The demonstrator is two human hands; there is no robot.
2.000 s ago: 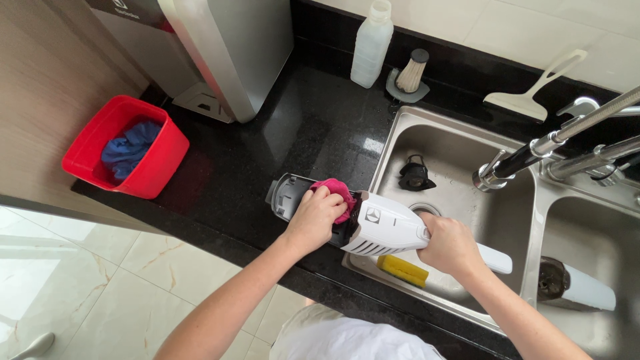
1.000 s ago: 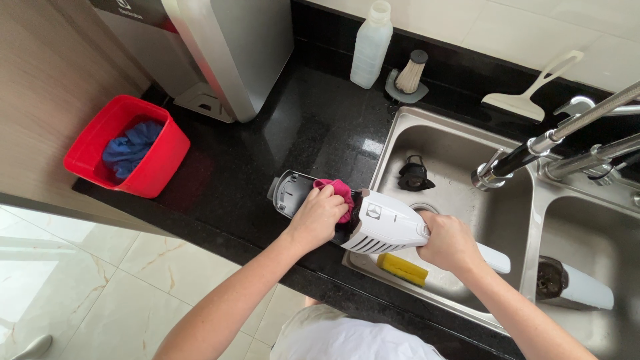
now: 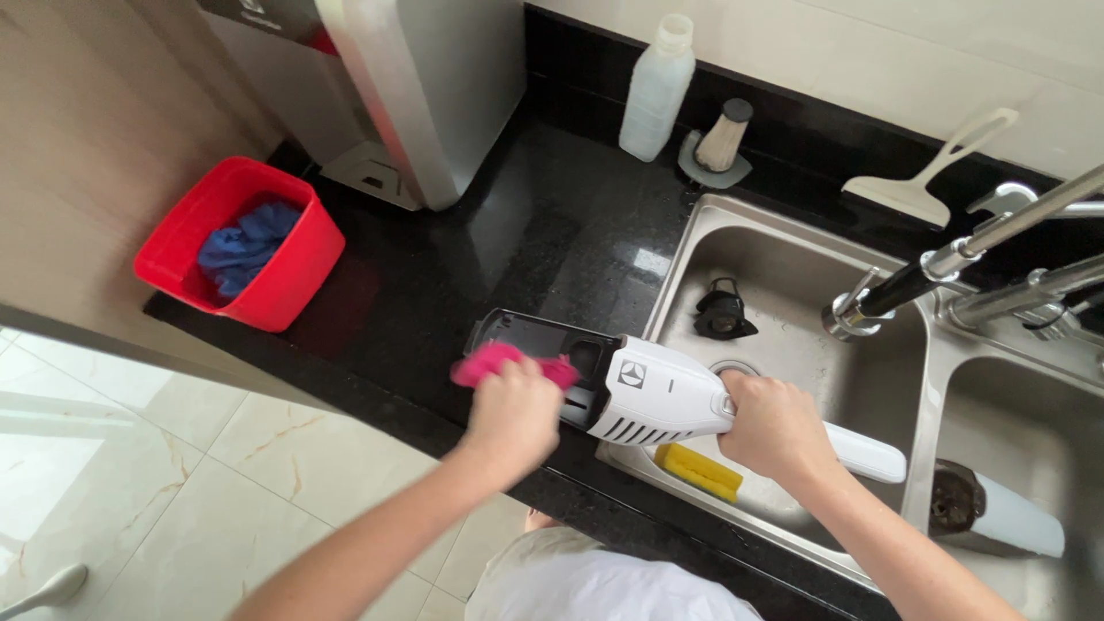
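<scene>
A white Electrolux handheld vacuum body [image 3: 668,392] lies across the black counter's front part and the left sink basin's rim. My right hand [image 3: 774,423] is closed around its handle, over the basin. In my left hand [image 3: 516,418] is a bunched pink cloth [image 3: 500,366], slightly blurred, at the edge of the vacuum's open dark front cavity [image 3: 552,345]. A black plastic vacuum part [image 3: 723,310] sits in the left basin, near a yellow sponge [image 3: 699,472]. The right basin holds a white and dark container part [image 3: 1005,509].
A red bin [image 3: 289,267] with a blue cloth [image 3: 246,246] stands at the counter's left, beside a grey appliance [image 3: 457,86]. Along the back are a plastic bottle [image 3: 657,95], a pleated filter [image 3: 723,142] and a squeegee [image 3: 914,190]. Metal faucets [image 3: 957,259] overhang the sink [image 3: 802,228].
My left hand, with the pink cloth, has moved out of the vacuum's cavity to its near edge, so more of the cavity shows. My right hand stays on the handle.
</scene>
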